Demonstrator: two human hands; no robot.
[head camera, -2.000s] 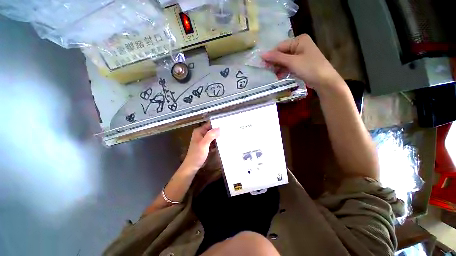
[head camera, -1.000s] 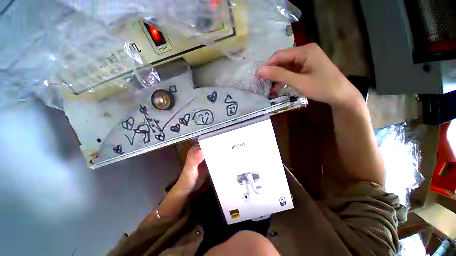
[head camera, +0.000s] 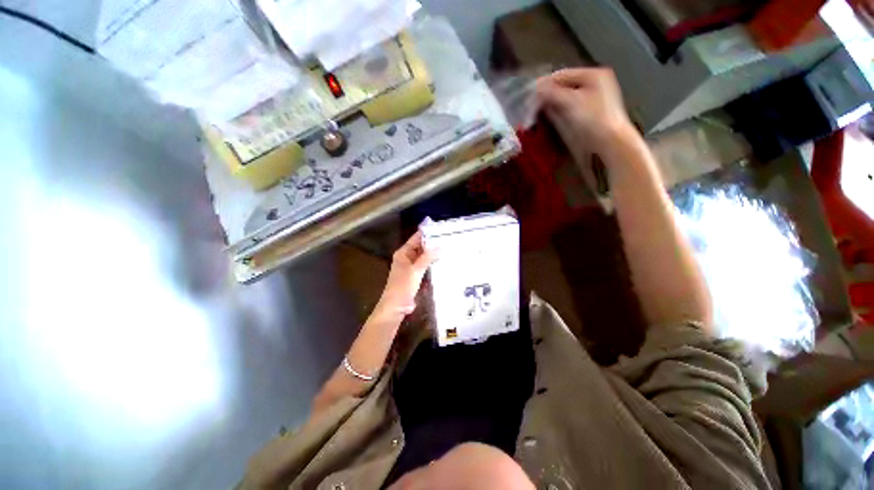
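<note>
A white retail box (head camera: 476, 278) with an earbud picture is upright over my lap. My left hand (head camera: 410, 273) grips its left edge near the top. My right hand (head camera: 580, 100) is raised to the right of the impulse sealer (head camera: 379, 158), blurred, with a crinkled clear film scrap (head camera: 520, 96) at its fingertips. The sealer's red switch glows, and its long front jaw shows a gap below the doodled plate. The box is apart from the jaw.
White bagged boxes (head camera: 192, 53) lie piled on the sealer. A carton of bright glossy film (head camera: 743, 273) is at the right. A grey metal box (head camera: 661, 86) stands at the upper right, with red stools beyond. A pale wall is at the left.
The box has moved away from the sealer. The jaw has opened. My right hand has moved right, off the sealer, with the film scrap. The view has shifted, showing more of the pile.
</note>
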